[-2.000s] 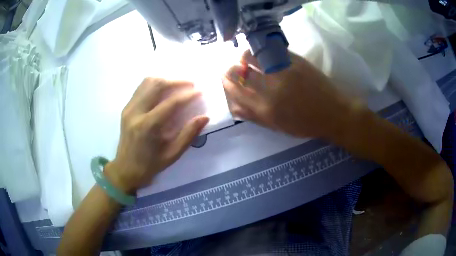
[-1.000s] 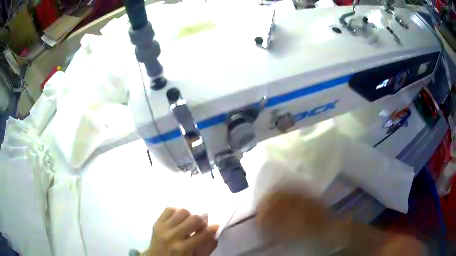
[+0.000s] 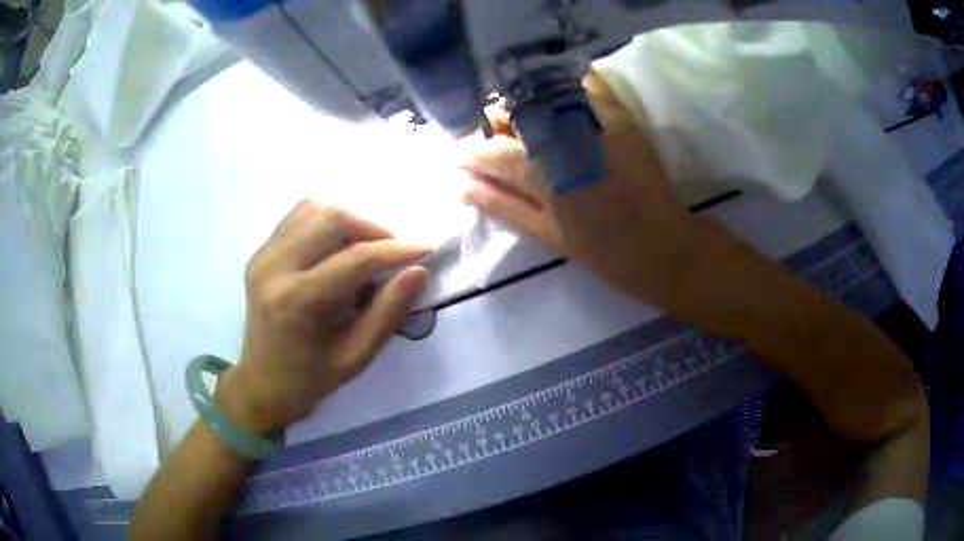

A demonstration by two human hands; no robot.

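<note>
A white garment piece [image 3: 481,254] lies on the machine bed below the needle area, its upper part lost in the lamp glare. My left hand [image 3: 328,301], with a green bangle at the wrist, rests at its left side, fingertips on the fabric and thumb bent. My right hand [image 3: 571,196] is at its right side, fingers at the fabric near the needle, partly hidden behind the dark stubby attachment [image 3: 560,132]. The sewing machine head [image 3: 328,42] is above both hands. The glare hides whether either hand pinches the fabric.
Layered white pieces [image 3: 106,317] hang along the table's left. More white fabric [image 3: 740,106] is heaped right of the machine head. A ruler strip [image 3: 507,417] runs along the front edge. A small red and blue item [image 3: 924,97] lies far right.
The view has tipped back down from the machine's top to the bed. Compared with two seconds ago, crumpled white fabric shows between my hands, and my right fingers are nearer the needle.
</note>
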